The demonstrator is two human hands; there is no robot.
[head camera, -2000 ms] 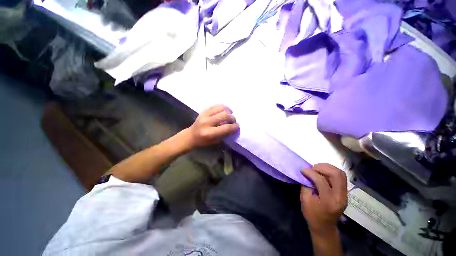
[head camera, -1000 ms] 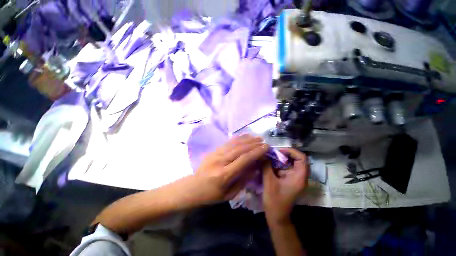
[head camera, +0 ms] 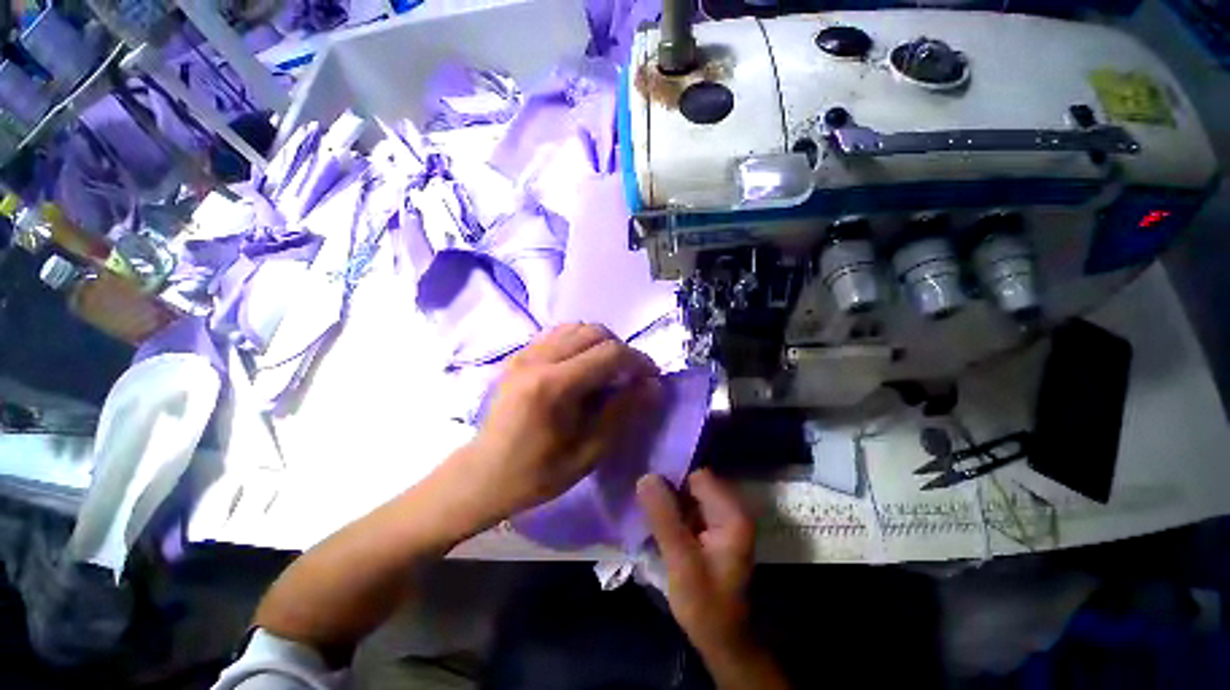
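Note:
My left hand point(head camera: 546, 404) holds the upper part of a purple fabric panel point(head camera: 648, 438) close to the presser foot and needle area point(head camera: 722, 303). My right hand point(head camera: 701, 539) holds the panel's lower right edge near the table's front edge. The panel's right edge stands just in front of the machine's left end. Whether it lies under the foot cannot be told. The white overlock machine point(head camera: 944, 189) with a blue stripe and three grey tension knobs fills the upper right. My left fingertips are partly hidden behind the hand.
Purple fabric pieces point(head camera: 587, 243) and white curved pieces point(head camera: 149, 431) lie left on the table. Snips point(head camera: 971, 461) and a black flat rectangle point(head camera: 1082, 411) lie right. A bottle point(head camera: 115, 303) stands far left. A white trough point(head camera: 445, 61) is behind. A measuring tape point(head camera: 836, 519) runs along the front.
The view has turned from the front table edge to the machine. The bunched fabric is now spread between my hands at the needle area. My right hand has moved down and left.

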